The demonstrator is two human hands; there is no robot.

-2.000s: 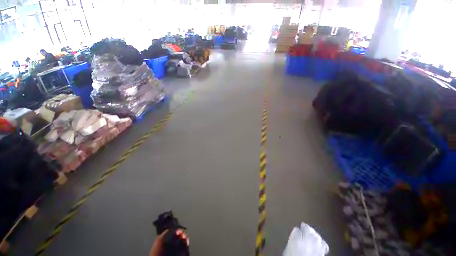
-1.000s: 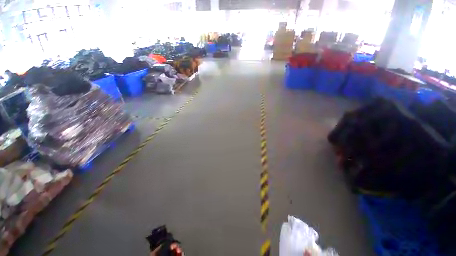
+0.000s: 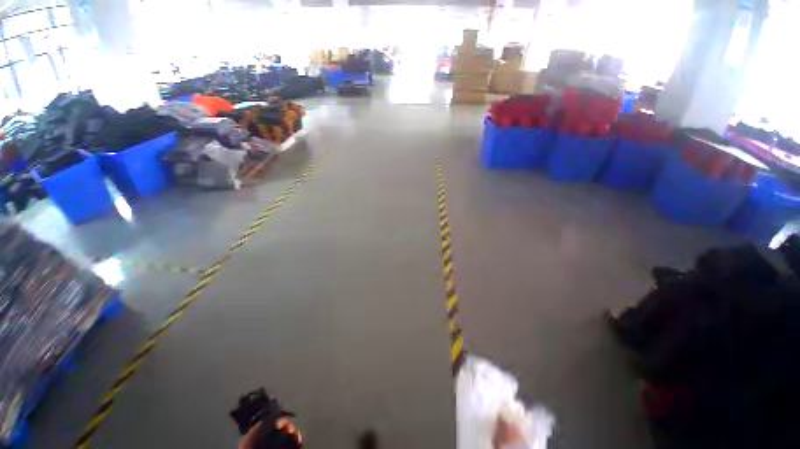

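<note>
A small spiky black bundle (image 3: 258, 409) shows at the bottom edge, left of centre. My left hand (image 3: 274, 433) is closed around it, cut off by the edge. A thin whitish plastic bag (image 3: 482, 399) hangs at the bottom, right of centre. My right hand (image 3: 509, 431) holds it, blurred and partly covered by the bag.
Grey floor lies ahead between yellow-black tapes (image 3: 449, 281). At left are a wrapped pallet load (image 3: 44, 307), blue bins (image 3: 140, 167) and piled goods (image 3: 215, 145). At right are a black heap (image 3: 719, 324) and blue bins with red goods (image 3: 579, 156). Cartons (image 3: 471, 74) stand far ahead.
The view has moved forward along the aisle. The wrapped load and black heap have come nearer and shifted toward the picture's sides. Both hands keep their holds; more of the bag now shows.
</note>
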